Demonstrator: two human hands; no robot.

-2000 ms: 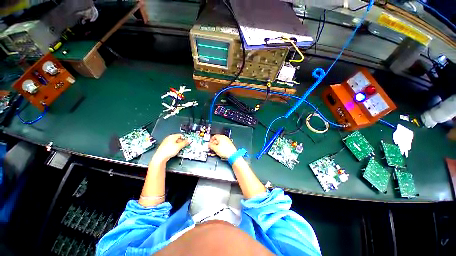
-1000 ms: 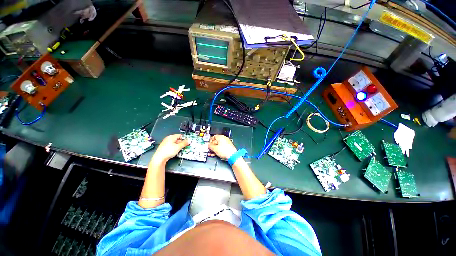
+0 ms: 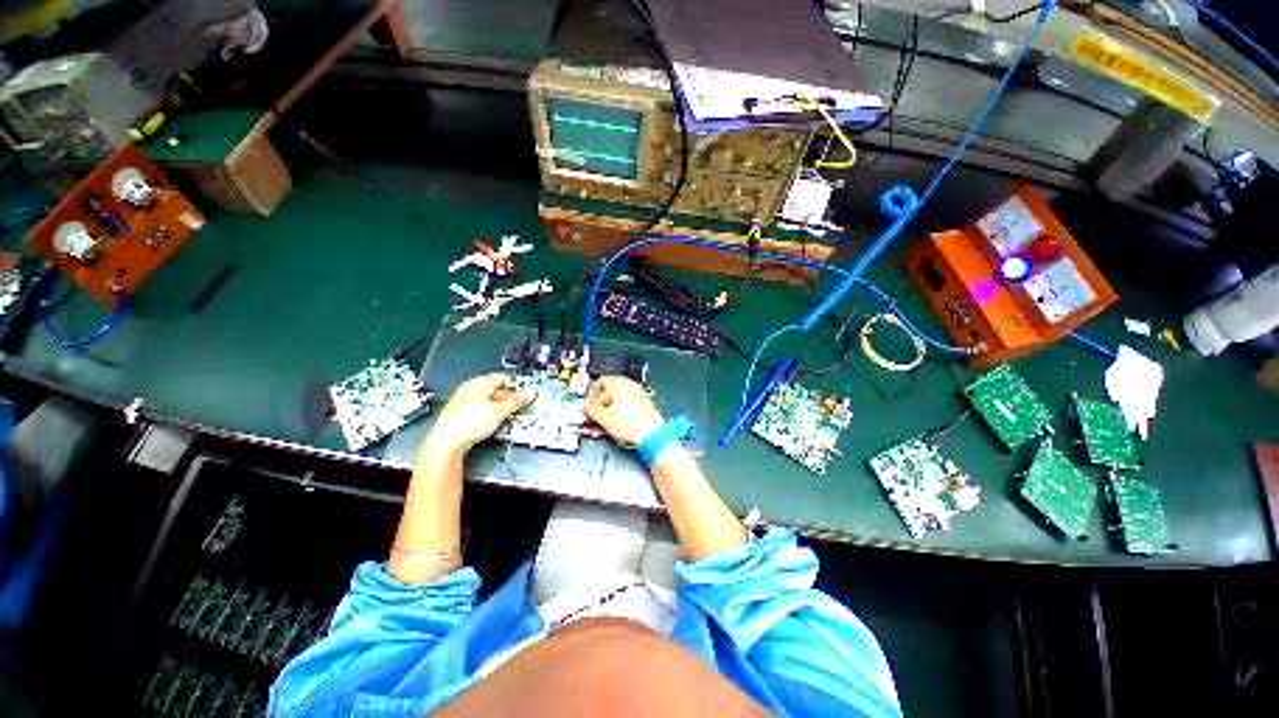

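Observation:
A green-white circuit board [image 3: 547, 415] lies on the flat grey test fixture [image 3: 671, 386] in front of me. My left hand [image 3: 491, 407] holds the board's left edge, fingers bent over it. My right hand [image 3: 619, 412], with a blue wrist strap [image 3: 665, 438], holds its right edge. The fingertips' exact grip is too small to tell. Dark cable plugs [image 3: 550, 351] and a blue cable [image 3: 591, 309] meet the board's back edge. A black remote control [image 3: 659, 323] lies behind the fixture.
One board [image 3: 380, 403] lies left; two populated boards [image 3: 801, 425] [image 3: 920, 485] and several plain green boards [image 3: 1055, 491] lie right. An oscilloscope [image 3: 659, 147], orange-red box [image 3: 1013, 276], tape roll [image 3: 892, 342] and white-red clips [image 3: 497, 278] stand or lie behind. A board tray [image 3: 239, 617] is below the bench.

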